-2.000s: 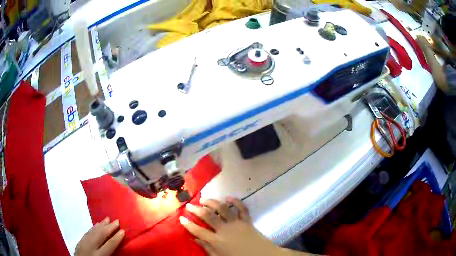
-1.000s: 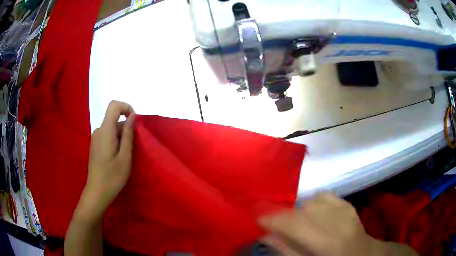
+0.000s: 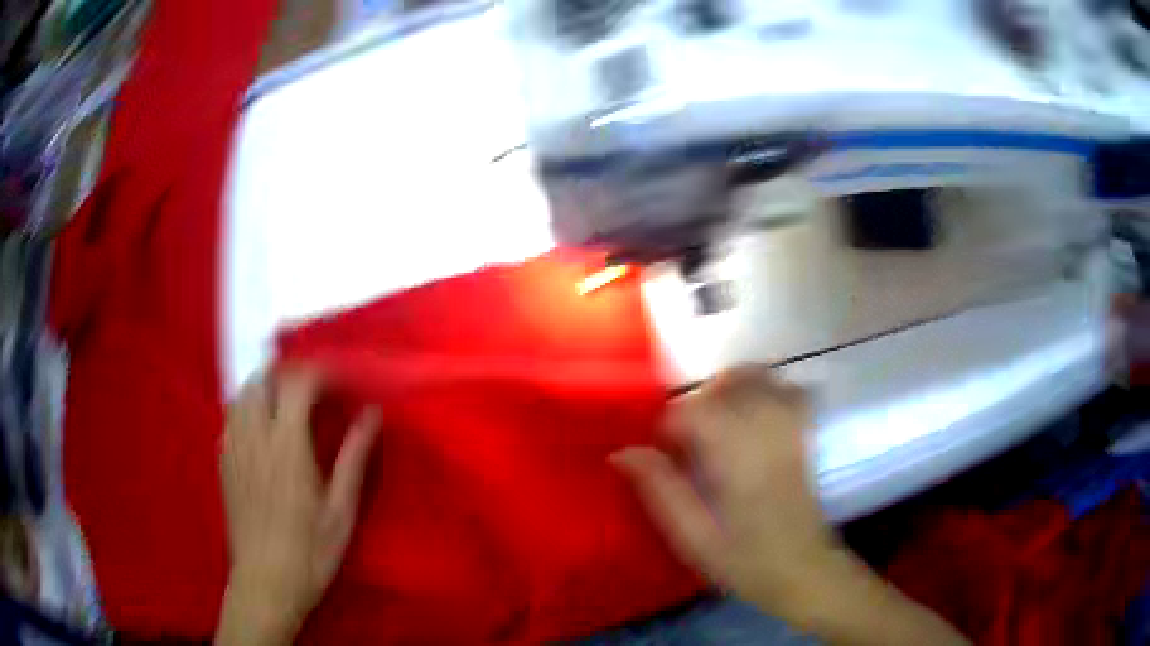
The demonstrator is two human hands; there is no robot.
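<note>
A red garment panel [image 3: 505, 467] lies on the white machine table, its upper edge under the lit head of the sewing machine [image 3: 807, 88]. A fold or seam line runs across it. My left hand [image 3: 290, 480] rests at the panel's left side, fingers on the cloth and thumb apart. My right hand [image 3: 744, 480] is at the panel's right edge, with fingers bent and thumb on the cloth. The frame is blurred, so whether either hand pinches the cloth is unclear. The needle and presser foot cannot be made out.
A long red cloth [image 3: 139, 416] lies along the left side. A black smartphone [image 3: 892, 218] is on the machine bed. More red cloth [image 3: 1022, 568] is heaped at the lower right, below the table's curved edge.
The panel has moved up and now reaches under the machine head. My left hand has moved down and opened from its pinch on the corner. My right hand has moved up to the panel's right edge.
</note>
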